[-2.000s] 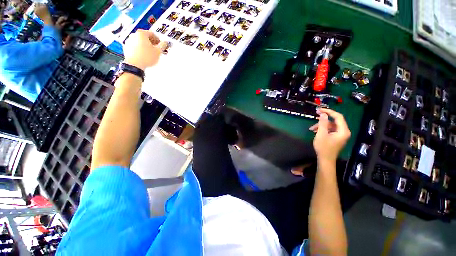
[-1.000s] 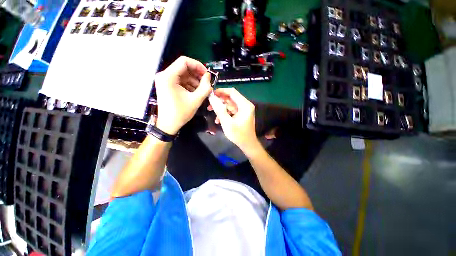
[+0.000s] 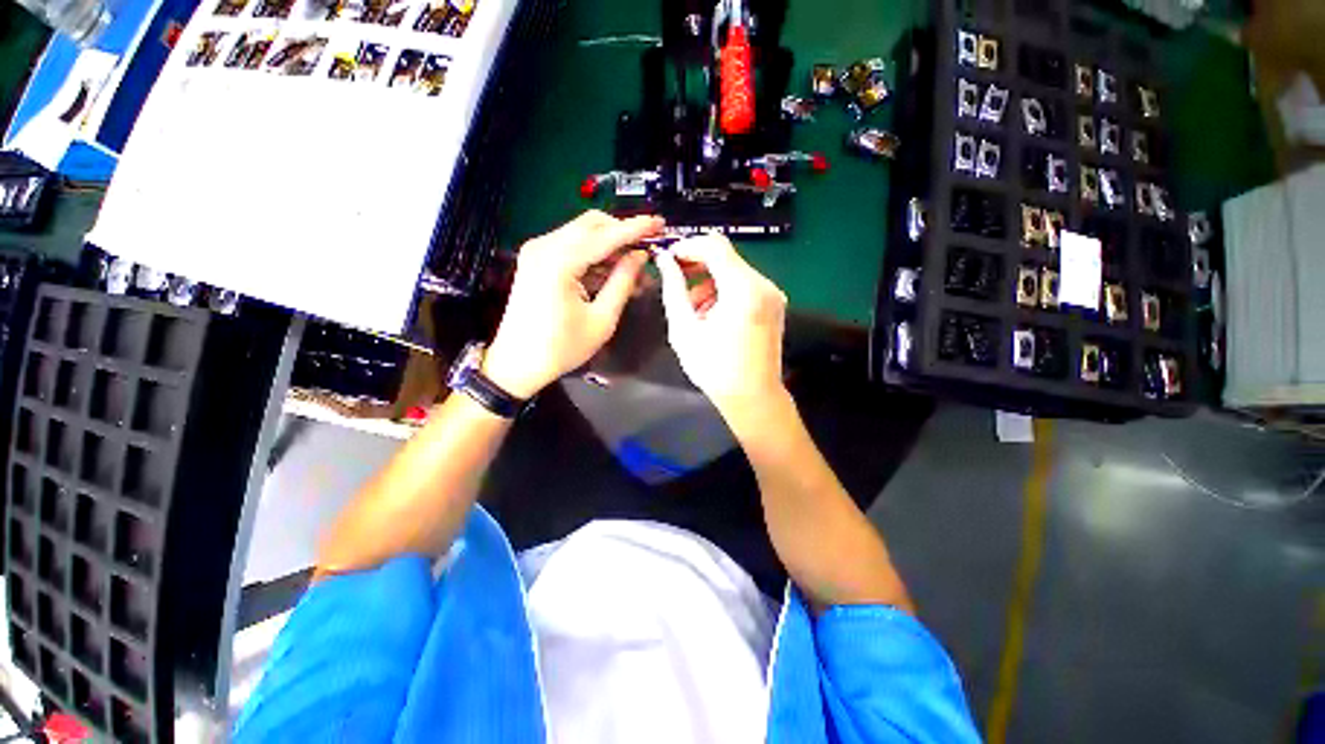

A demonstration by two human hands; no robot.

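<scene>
A small dark component [image 3: 657, 244] is held between the fingertips of both my hands, just in front of the fixture; the fingers cover most of it. My left hand [image 3: 570, 298] comes from the left, with a black wristband. My right hand [image 3: 731, 323] pinches the component from the right. The black fixture [image 3: 748, 223] stands behind the fingertips on the green mat. Its large red-grip clamp [image 3: 737, 80] points toward me. Small red-tipped side clamps [image 3: 792, 163] sit at its left and right.
A white tray [image 3: 276, 218] with rows of dark and gold modules lies at left. A black parts tray [image 3: 1068, 381] with a white label [image 3: 1080, 271] is at right. Loose parts [image 3: 850, 87] lie beside the fixture. Empty black trays [image 3: 102, 422] stand lower left.
My left hand has come from the white tray to meet my right hand at the fixture front. Since one second ago, both hands moved slightly right and turned the component, which shows less now. The view shifted.
</scene>
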